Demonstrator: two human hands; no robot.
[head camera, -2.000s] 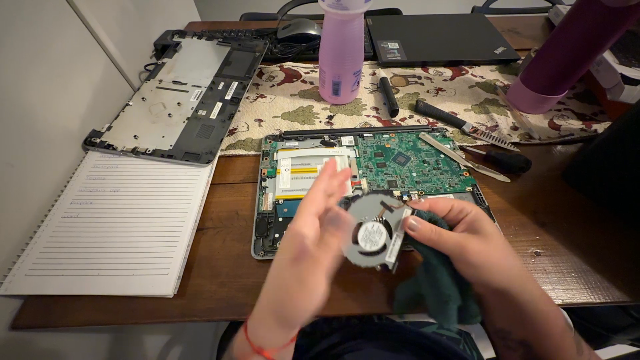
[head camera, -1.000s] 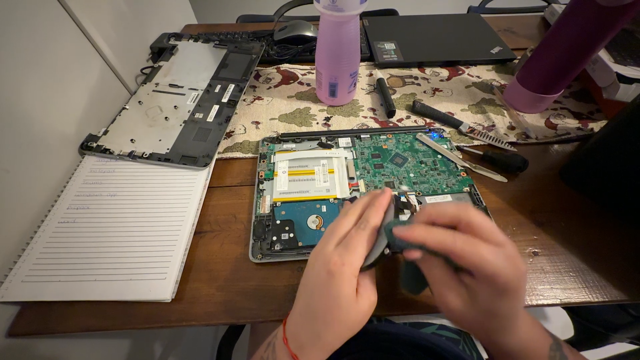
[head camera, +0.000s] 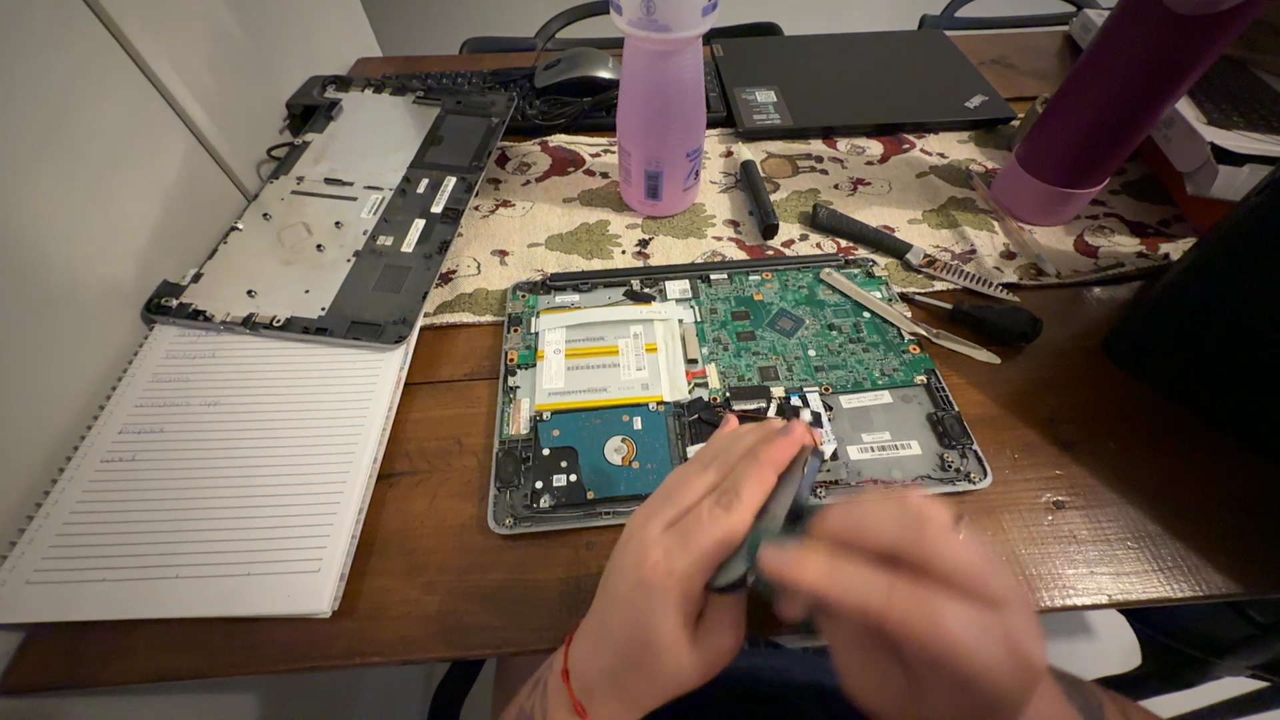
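My left hand (head camera: 690, 540) holds a laptop cooling fan (head camera: 775, 510), tilted nearly edge-on, over the front edge of an opened laptop. My right hand (head camera: 900, 590), blurred, is against the fan's right side; a dark green cloth seen earlier is mostly hidden under its fingers. Beneath and beyond the hands lies the laptop base, with its green circuit board (head camera: 800, 330), a battery with yellow strips (head camera: 600, 365), and a blue hard drive (head camera: 605, 455). A thin metal spatula-like tool (head camera: 900, 320) rests across the right part of the board.
A laptop bottom cover (head camera: 320, 220) overlaps a spiral notebook (head camera: 220, 470) at left. Behind the laptop are a pink bottle (head camera: 660, 120), a black marker (head camera: 758, 195), a serrated tool with a black handle (head camera: 910, 250), a screwdriver (head camera: 990, 320), a closed laptop (head camera: 860, 80) and a purple bottle (head camera: 1110, 120).
The fan has turned from facing me to nearly edge-on between my hands. My left hand, raised with spread fingers two seconds ago, now grips it. My right hand has come against its side with the cloth.
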